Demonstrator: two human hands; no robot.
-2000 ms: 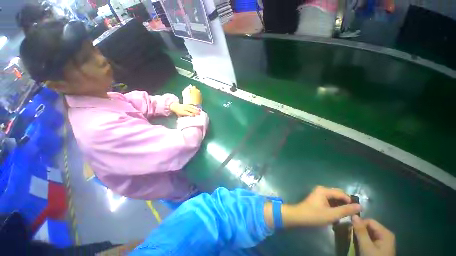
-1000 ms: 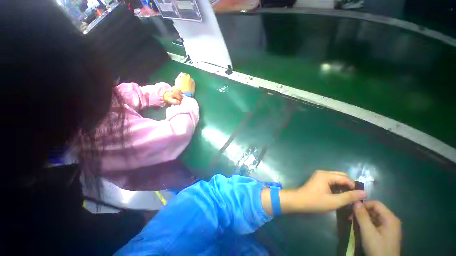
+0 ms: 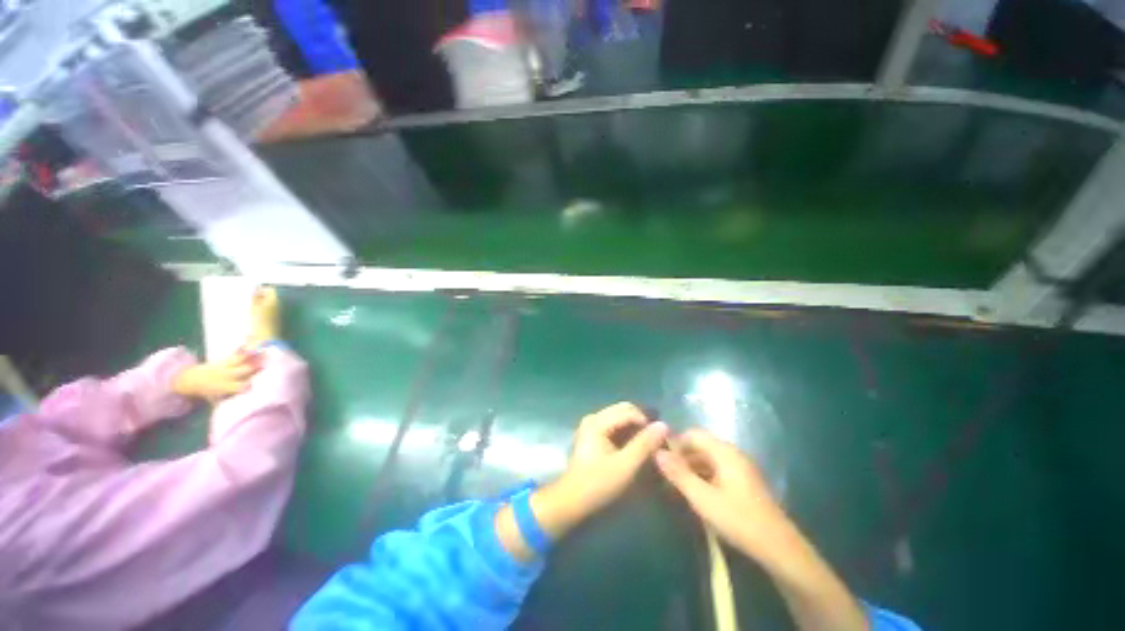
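My left hand [image 3: 607,456], with a blue band on the wrist and a blue sleeve, pinches a small dark piece [image 3: 651,415] over the green bench. My right hand [image 3: 722,481] meets it fingertip to fingertip. A long, narrow, pale yellow strip [image 3: 721,586] hangs down from under my right hand to the bottom edge of the picture. The fingers cover most of the dark piece and the strip's upper end, so how they join is hidden.
The green bench [image 3: 592,351] has a white metal rail [image 3: 691,289] behind it, then a green conveyor belt [image 3: 765,210]. A person in a pink smock [image 3: 185,468] rests both arms on the bench at left, by a pale sheet [image 3: 226,318]. A white sign board [image 3: 265,222] stands on the rail.
The view has swung right, so my hands and the neighbour now appear further left. A head that filled the left side is out of view. Both hands remain together at the dark piece.
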